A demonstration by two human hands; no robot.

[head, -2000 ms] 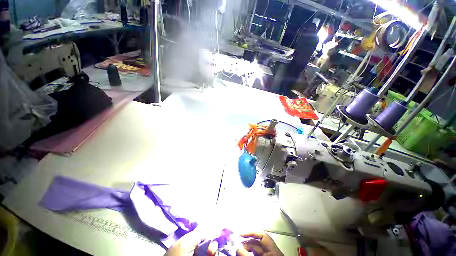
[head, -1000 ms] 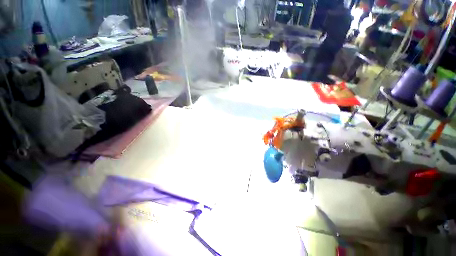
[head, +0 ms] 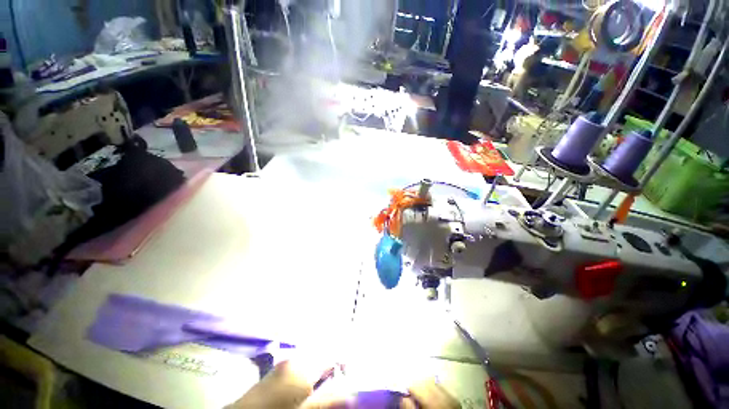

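My left hand (head: 280, 386) and right hand (head: 432, 393) are at the bottom edge, partly cut off and washed out by glare. Between them is a small purple cloth piece (head: 377, 399), pinched by the fingers; its outline is mostly lost. A small red and dark bit shows by my left fingers, too blurred to name. Another purple cloth piece (head: 144, 323) lies flat on the pale table (head: 216, 232) at the left, with a darker purple strip (head: 232, 337) reaching from it toward my left hand.
The white sewing machine (head: 511, 248) stands right, with a blue oval attachment (head: 389, 261) and orange tie (head: 397, 209) at its head. Red-handled snips (head: 493, 391) lie below it. Purple thread cones (head: 577, 142) stand behind. Black cloth (head: 128, 184) and a plastic bag (head: 40, 176) are left.
A blurred purple piece at the lower left a second ago is gone from there. Both hands now show together at the bottom centre. The view has swung right, and the snips show more fully.
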